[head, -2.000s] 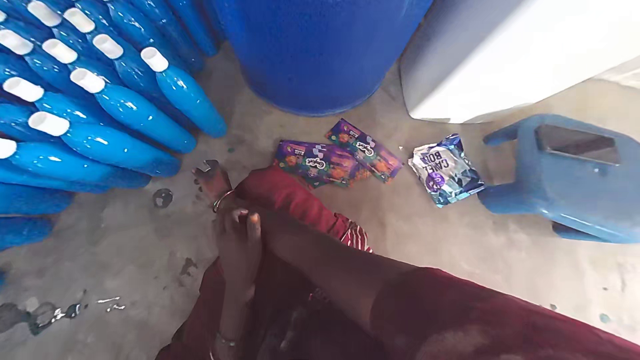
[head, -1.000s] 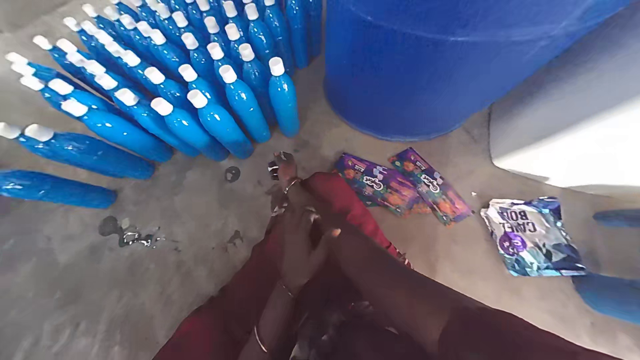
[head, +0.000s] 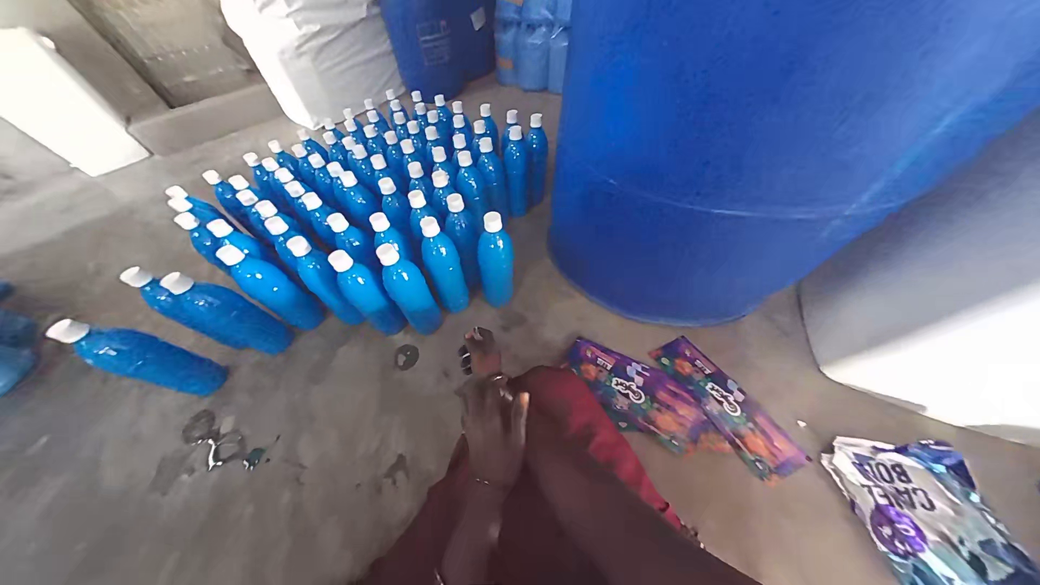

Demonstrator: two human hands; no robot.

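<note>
My left hand (head: 492, 426) lies over the end of my right arm, its thumb apart and nothing visible in it. The right forearm (head: 581, 487) comes in from the lower right; its hand (head: 508, 394) is mostly hidden around the left one, so its grip cannot be told. Both hands are close above a foot (head: 481, 351) with an anklet and dark toe rings, beside maroon cloth (head: 581, 431). Beyond the foot stand many blue plastic bottles (head: 443, 264) with white caps. To the right, purple printed packets (head: 650, 398) overlap on the floor.
A large blue drum (head: 691, 187) stands beyond the packets, with a white container (head: 902, 325) at its right. A silver and blue printed pouch (head: 934, 512) lies at lower right. Wet spots (head: 231, 447) mark the concrete floor at left. A white sack (head: 325, 65) stands behind the bottles.
The view has swung up and to the left, showing more of the bottles. My hands stay together near the foot. The blue stool seen at the right two seconds ago is out of view.
</note>
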